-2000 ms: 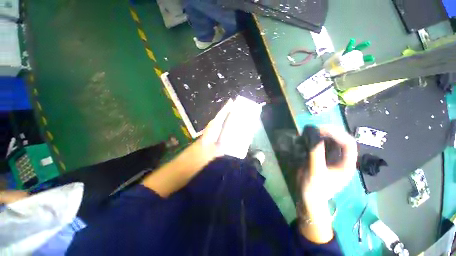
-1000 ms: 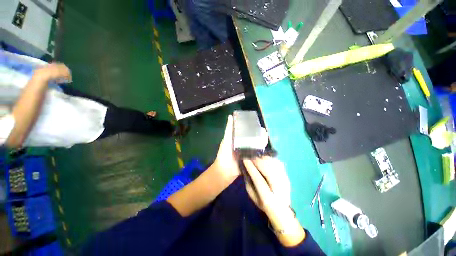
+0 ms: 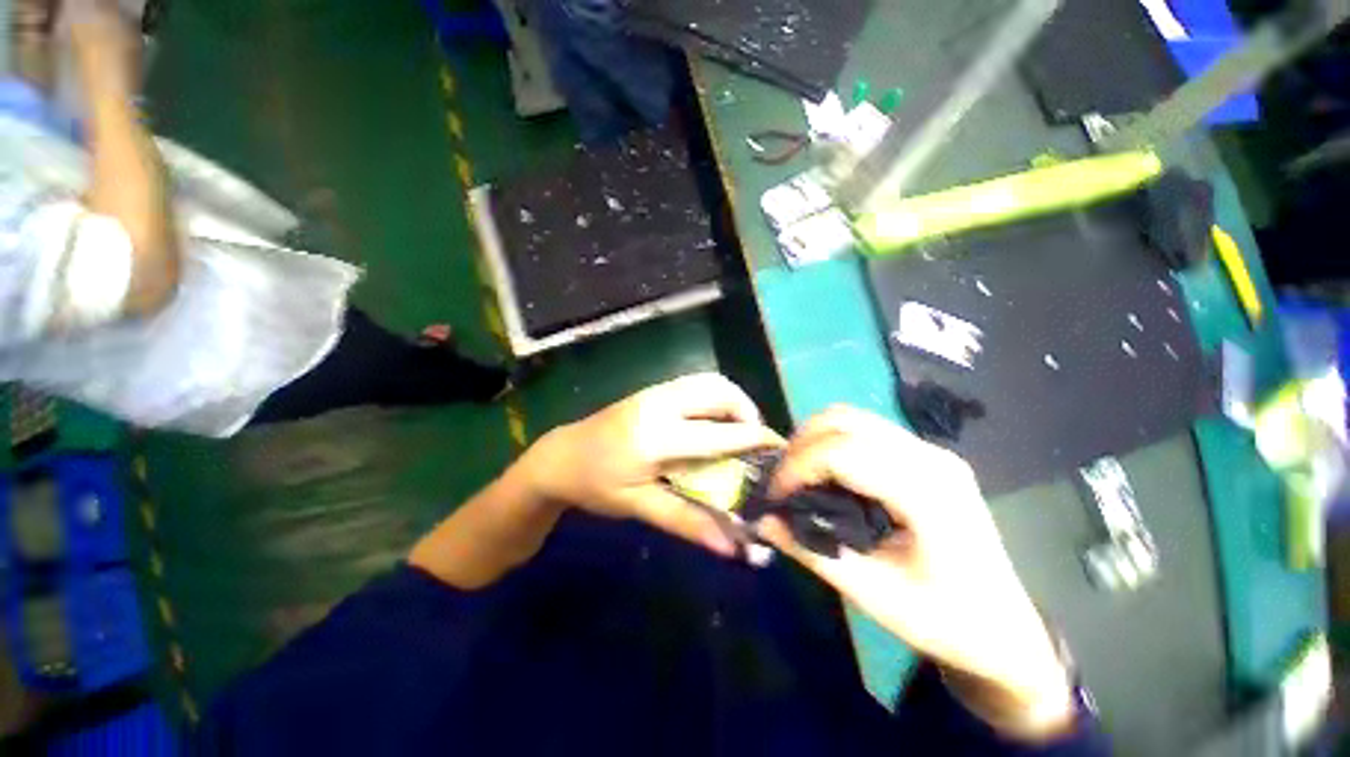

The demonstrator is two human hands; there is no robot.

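My left hand (image 3: 659, 456) is closed around a small module (image 3: 714, 485), of which a yellowish face shows between the fingers; the rest is hidden. My right hand (image 3: 903, 540) holds a crumpled black cloth (image 3: 832, 518) against the module's right end. Both hands meet in front of my body, left of the bench edge. The image is blurred, so the module's details cannot be told.
The green-edged bench (image 3: 811, 343) carries a black mat (image 3: 1059, 355) with a module (image 3: 940, 334) and another black cloth (image 3: 942, 410). A lime-green bar (image 3: 1014, 200) lies across it. A foam-lined tray (image 3: 600, 244) is beside the bench. A person in white (image 3: 163, 281) stands left.
The module has turned in my left hand from its grey face to a yellowish one. My right hand has moved right, with the cloth now at the module's end. The person at left has shifted.
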